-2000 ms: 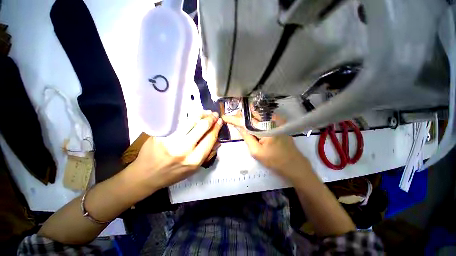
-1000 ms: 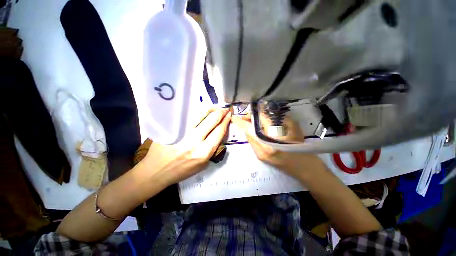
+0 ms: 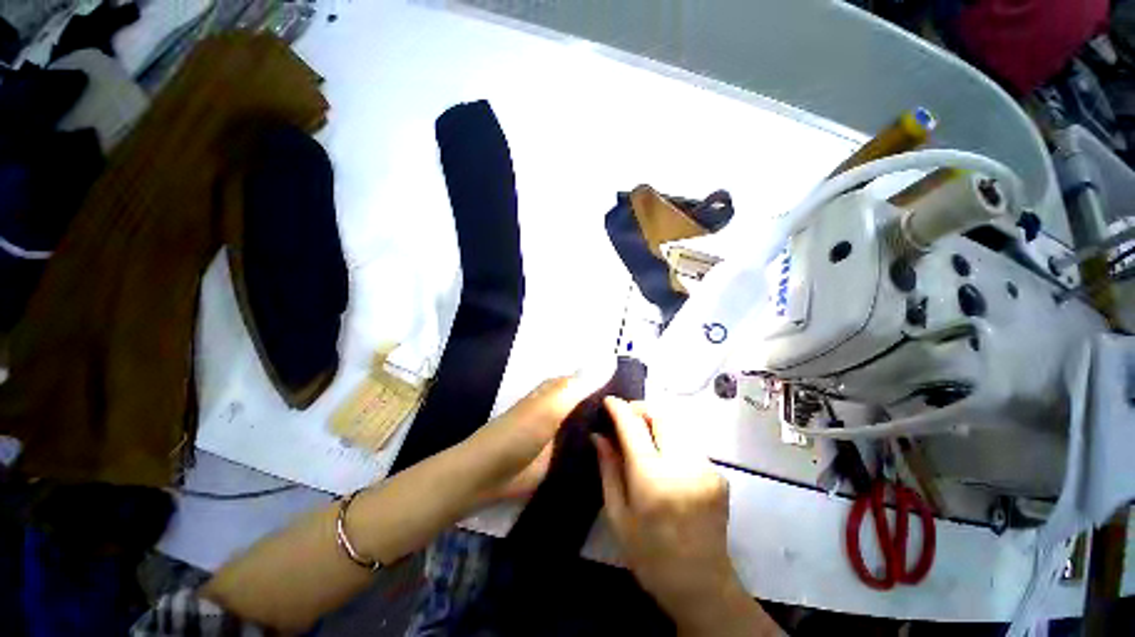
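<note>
My left hand (image 3: 535, 429) and my right hand (image 3: 653, 492) hold a dark cut piece (image 3: 566, 492) between them, left of the sewing machine (image 3: 896, 299). The piece hangs down over the table's front edge; my fingers pinch its upper end. A long black strip (image 3: 485, 237) lies flat to the left. Farther left, a stack of black pieces (image 3: 293, 249) with brown edges lies beside a large brown bundle (image 3: 137, 261). A small joined dark and brown piece (image 3: 666, 230) lies behind the hands. The presser foot area (image 3: 797, 404) is right of my hands.
Red-handled scissors (image 3: 890, 535) lie at the front right of the machine. A beige tag (image 3: 377, 404) lies left of the black strip. The translucent lamp (image 3: 703, 336) sits by the machine head. White strips (image 3: 1058, 560) hang at the right edge. A yellow-brown thread cone (image 3: 890, 137) stands behind.
Both hands have moved away from the needle area, leftward and toward the front edge, with the dark piece between them. The view has shifted and now shows more of the table and machine.
</note>
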